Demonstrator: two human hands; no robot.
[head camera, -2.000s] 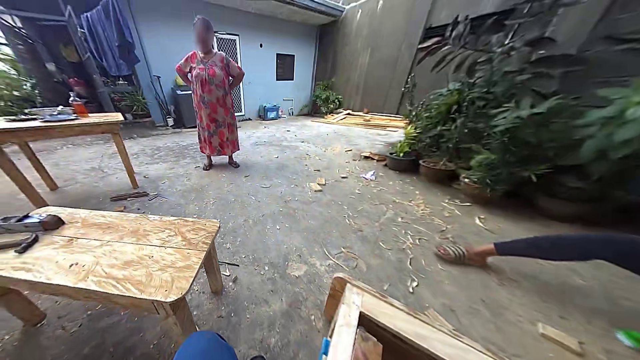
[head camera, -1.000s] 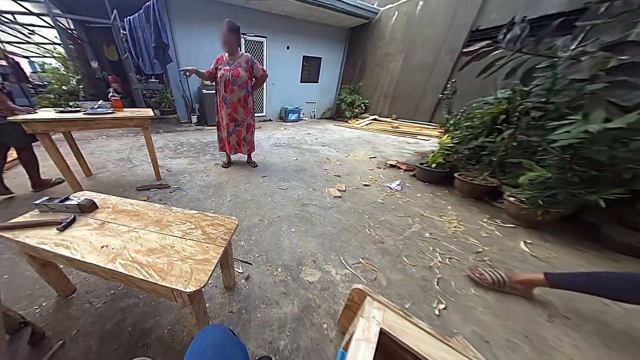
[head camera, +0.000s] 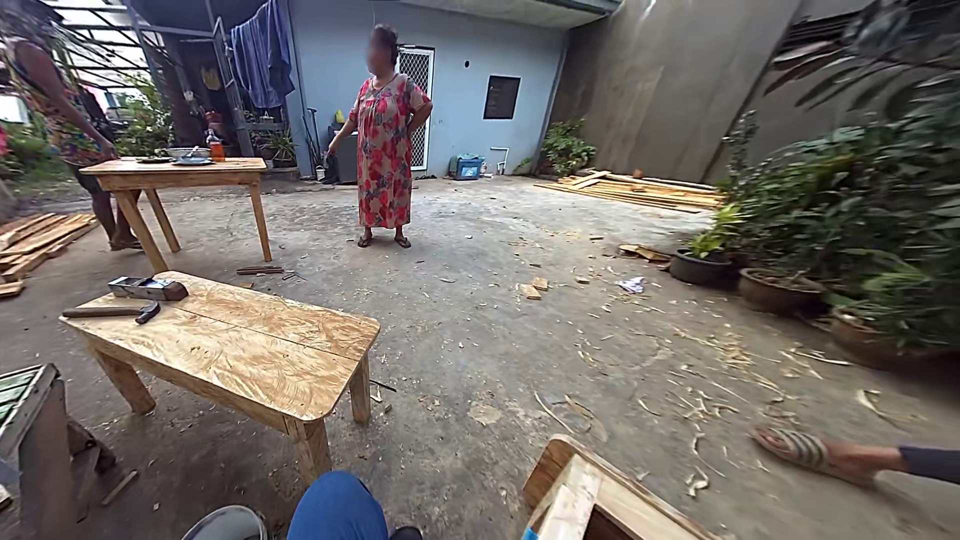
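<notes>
Neither my left hand nor my right hand shows in the head view. My own knee in blue cloth (head camera: 337, 506) is at the bottom edge. Ahead and to the left stands a low wooden table (head camera: 300, 337); on its far left end lie a hammer (head camera: 116, 310) and a hand plane (head camera: 148, 288), close together. At the bottom right, a wooden piece with a frame (head camera: 574, 499) is partly cut off by the view's edge.
A person in a floral dress (head camera: 386, 150) stands ahead; another person (head camera: 52, 97) is beside a taller wooden table (head camera: 172, 178). A sandalled foot (head camera: 814, 454) reaches in from the right. Potted plants (head camera: 776, 289), wood shavings (head camera: 697, 405) and stacked boards (head camera: 637, 191) are around.
The view has turned left, bringing the second person into sight. The person in the floral dress, earlier with both hands at the hips, now has one arm lowered out to the side.
</notes>
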